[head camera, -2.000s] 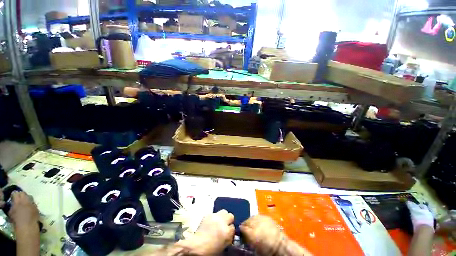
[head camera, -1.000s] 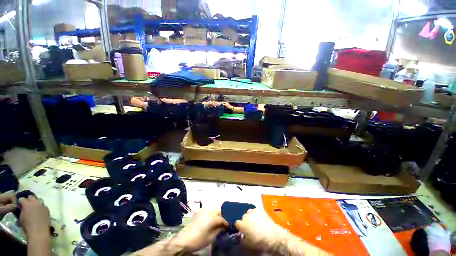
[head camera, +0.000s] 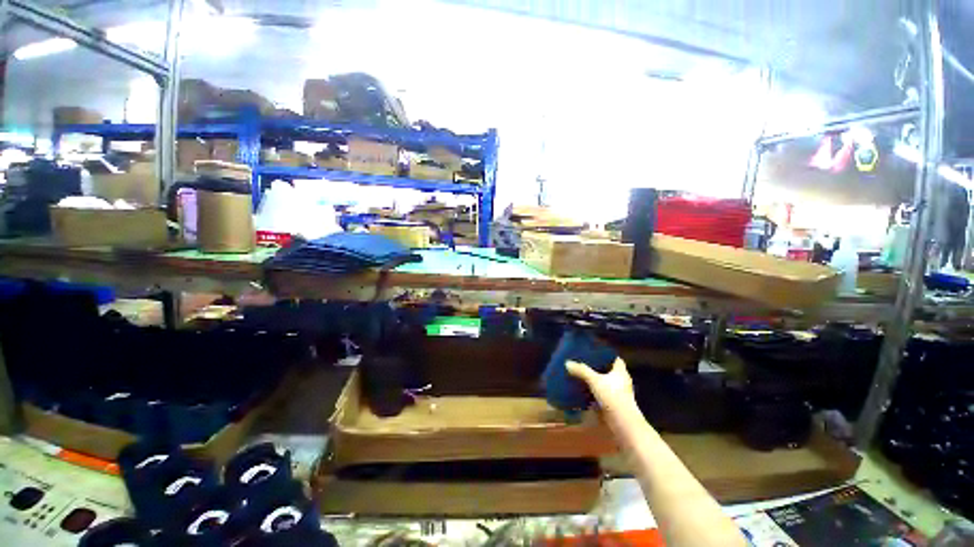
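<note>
My right hand reaches forward from the lower right. Its fingers are closed on a dark blue speaker housing at the right end of the upper of two stacked cardboard trays. Whether the housing touches the tray floor cannot be told. Another dark housing stands at the tray's left end. Clustered dark housings with white rings are at the lower left, cut by the bottom edge. My left hand is not in view.
A cardboard tray is at the right. A long box of dark units is at the left. A shelf with boxes and blue fabric runs above. A metal post stands at the right. Printed sheets lie at the lower right.
The view has tilted up. My right hand has moved from the bench in front of me out to the upper tray, holding a housing. My left hand has gone out of view.
</note>
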